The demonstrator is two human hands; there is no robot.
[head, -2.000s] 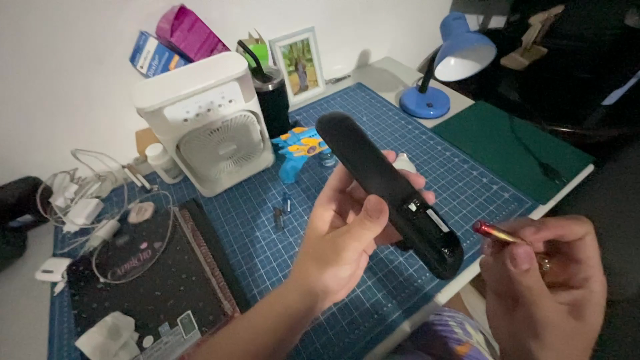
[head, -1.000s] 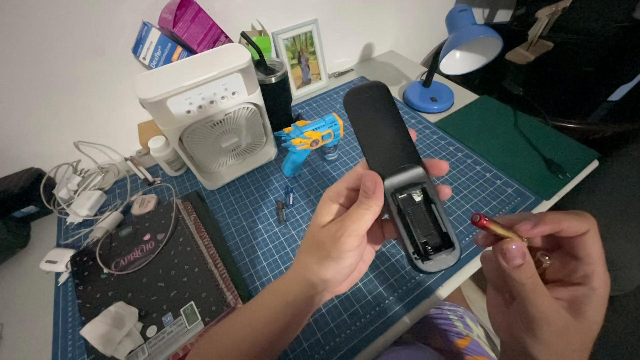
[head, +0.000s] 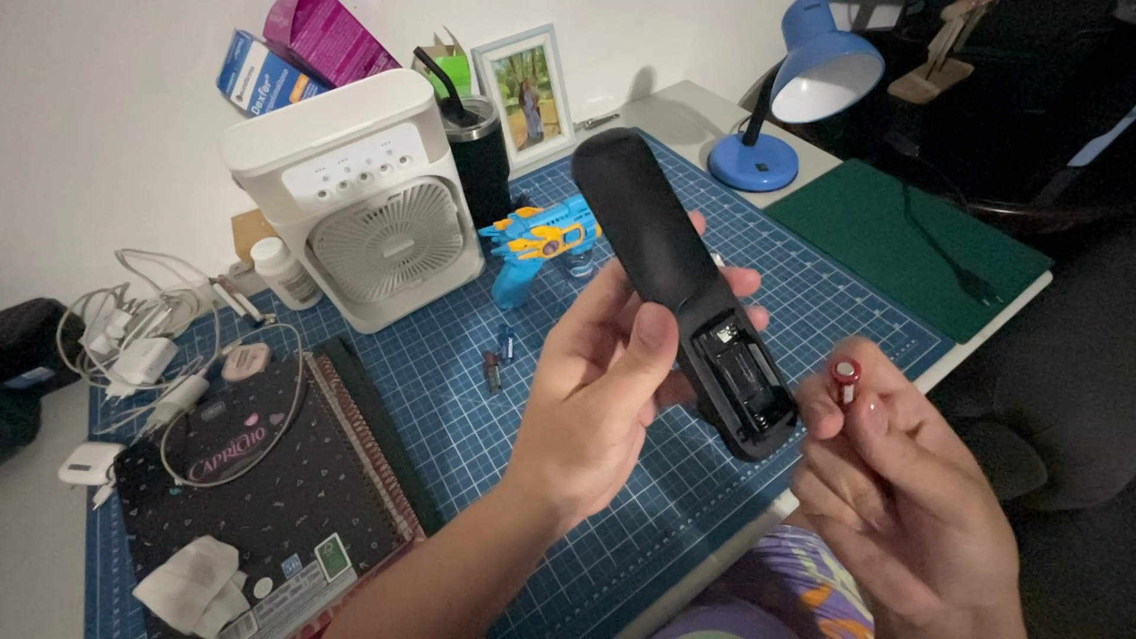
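My left hand holds a black remote control back side up, tilted over the mat. Its battery compartment is uncovered at the lower end, and I see no battery in it. Just right of that end, my right hand pinches a red battery between thumb and fingers, its flat end facing me. Whether more batteries lie in the palm is hidden. Two small batteries, a dark one and a blue one, lie on the blue cutting mat left of my left hand.
Behind stand a white desk fan, a black tumbler, a picture frame and a blue toy gun. A blue lamp and green mat are at right. Cables and a spiral notebook lie left.
The remote has turned in my left hand and slants more, its lower end now closer to my right hand. In my right fingers the battery has swung from pointing left to end-on.
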